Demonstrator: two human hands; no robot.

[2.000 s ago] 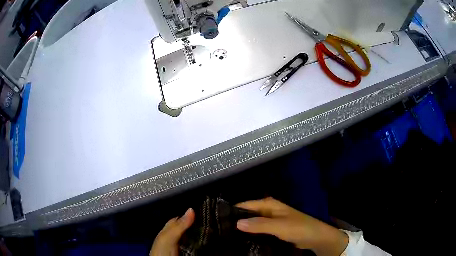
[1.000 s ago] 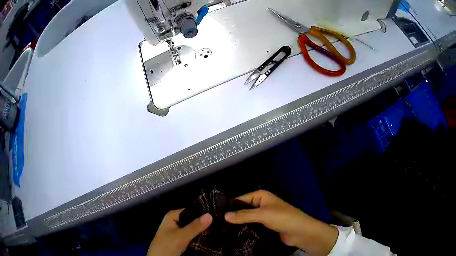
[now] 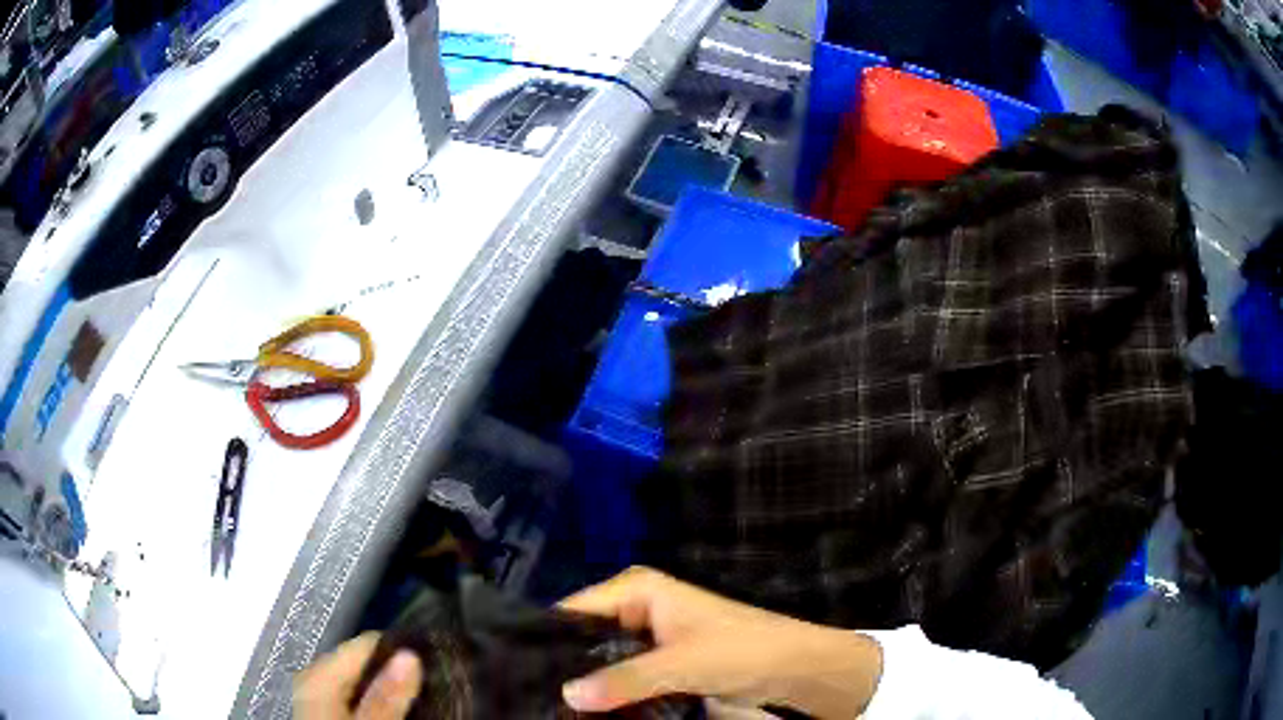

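My right hand [image 3: 704, 650] grips dark plaid cloth [image 3: 493, 658] low in the picture, with the thumb on top. My left hand [image 3: 363, 681] holds the same cloth at its left side and is partly cut off by the bottom edge. The cloth is bunched between the hands, in front of the table edge, and is slightly blurred; its lower part is out of the picture. A large dark brown-black plaid garment [image 3: 929, 408] with thin pale check lines lies spread to the right of my hands, over blue crates.
Scissors [image 3: 303, 383] with red and orange-yellow handles and black thread snips [image 3: 228, 506] lie on the white machine table. A measuring tape [image 3: 422, 380] runs along its edge. The machine arm with a black panel [image 3: 232, 155] is upper left. A red container [image 3: 922, 134] and blue crate [image 3: 732, 242] stand right.
The view has swung right, bringing the crates, red container and large garment into view, while the needle area has shifted to the left edge. Both hands still hold the cloth.
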